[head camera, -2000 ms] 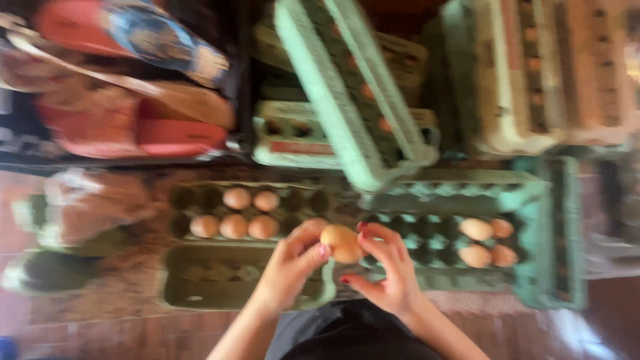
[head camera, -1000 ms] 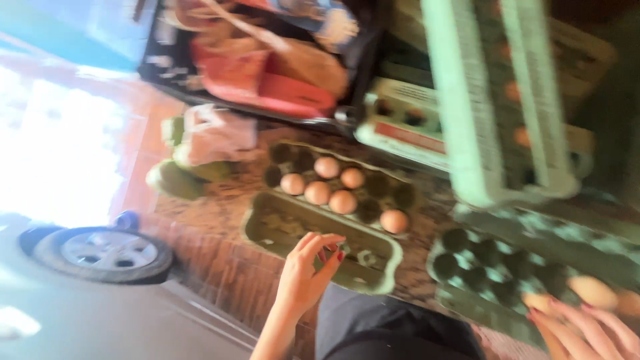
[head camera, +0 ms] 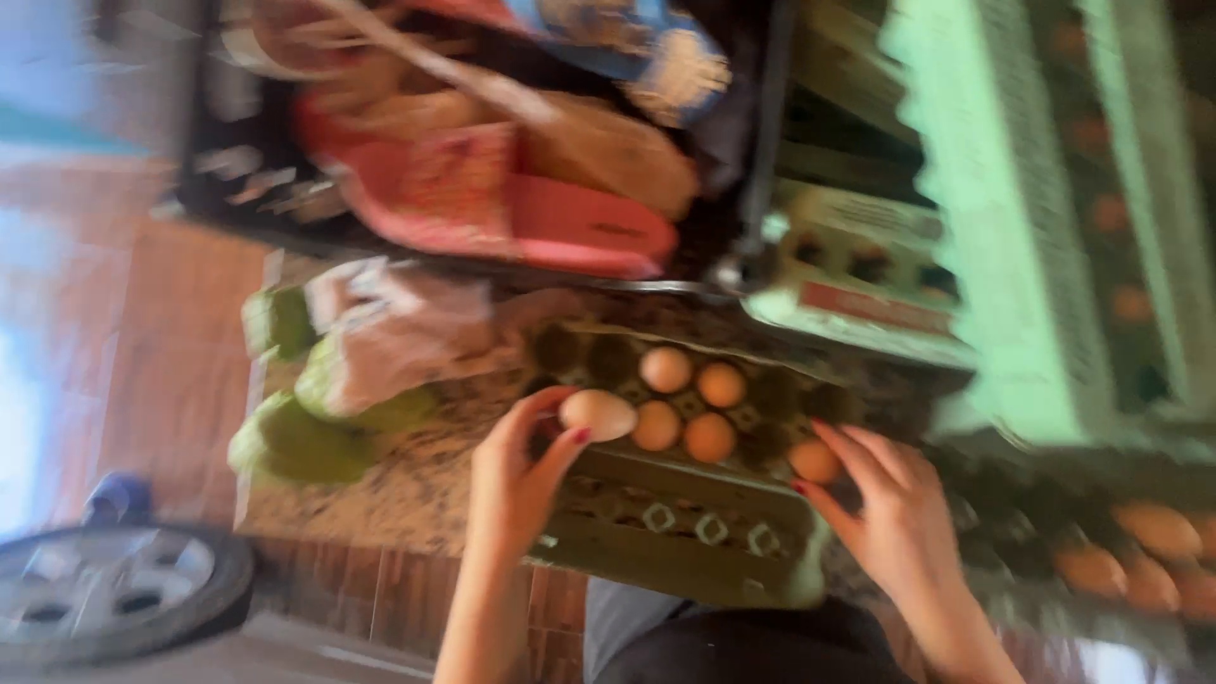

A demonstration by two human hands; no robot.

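Observation:
An open olive-green egg carton [head camera: 684,522] lies in front of me, several brown eggs [head camera: 711,436] in its cups. Between the thumb and fingers of my left hand [head camera: 518,475] is a pale egg [head camera: 598,415], over the carton's left end. My right hand [head camera: 883,494] has its thumb and finger on either side of a brown egg [head camera: 814,461] at the right end of the cups. Further right, a second carton [head camera: 1007,532] holds several eggs [head camera: 1091,570]; it is blurred and cut off by the frame edge.
Behind the carton stands a black bin [head camera: 750,190] with pink slide sandals [head camera: 570,218]. Green cartons [head camera: 997,237] are stacked at the right, one tilted on end. Green chayote-like produce [head camera: 304,442] and a plastic bag [head camera: 408,332] lie on the granite counter [head camera: 380,508]. A wheel [head camera: 104,589] is at lower left.
My left hand, empty one second ago, now holds a pale egg at the carton's left end. My right hand has moved from the right-hand carton to the egg at the olive carton's right end.

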